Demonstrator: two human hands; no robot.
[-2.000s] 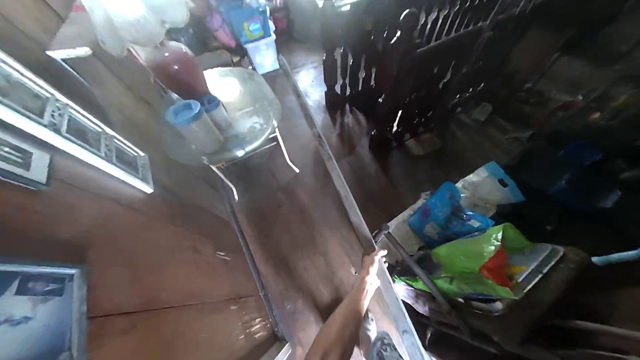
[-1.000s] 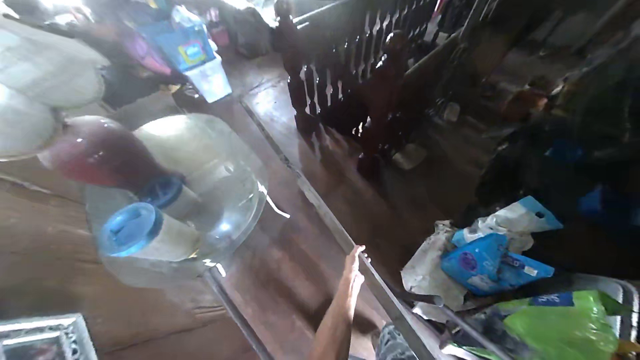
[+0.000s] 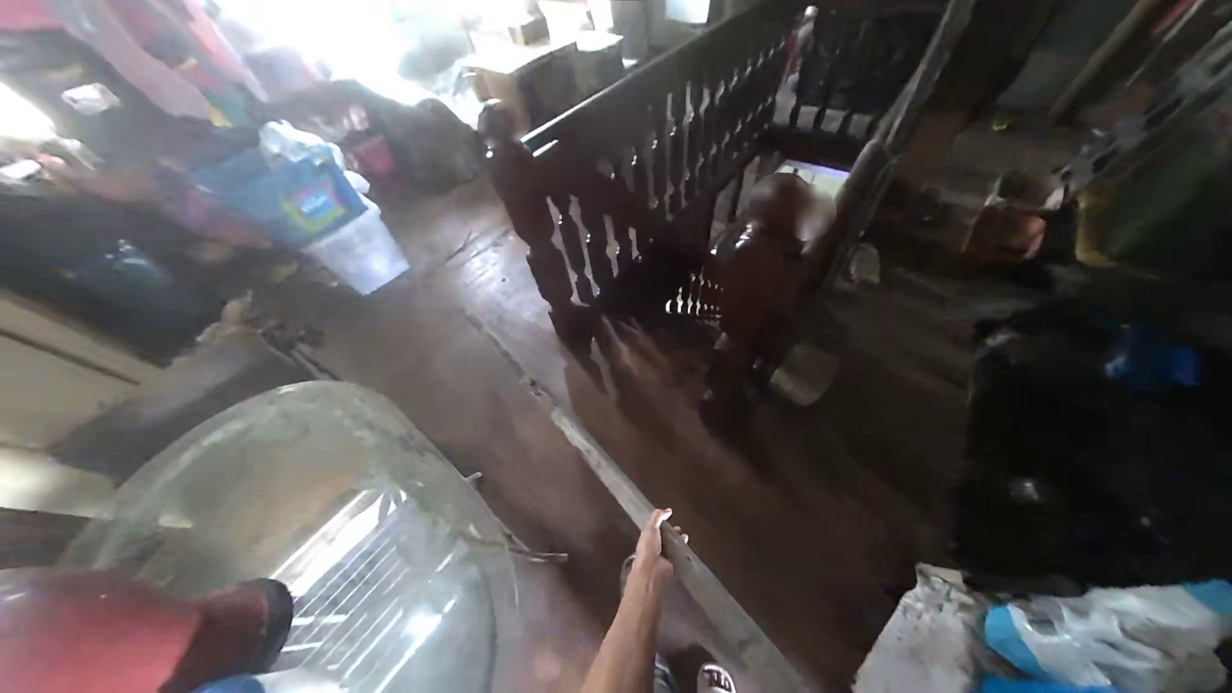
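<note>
My left hand (image 3: 656,551) reaches in from the bottom centre of the head view, its fingers around a long, narrow wooden rail or pole (image 3: 602,464) that runs diagonally from the upper left to the bottom right. The fingertips show on the rail's far side. Just below the hand, a shoe (image 3: 714,678) is partly visible. To the left of my arm stands a round table with a clear top (image 3: 332,414). A red vessel (image 3: 106,626) is at the lower left, over the table. My right hand is out of view.
Dark wooden balusters (image 3: 577,250) and a newel post (image 3: 770,260) border a stair opening. A blue bin (image 3: 298,197) is above a whitish tub (image 3: 366,255) at the upper left. Plastic packages (image 3: 1107,635) lie at the lower right. Brown floor (image 3: 423,337) lies between.
The view has swung and moved forward, bringing the table and balusters closer. My left hand stays at the rail. The green bag seen at the lower right before is out of view.
</note>
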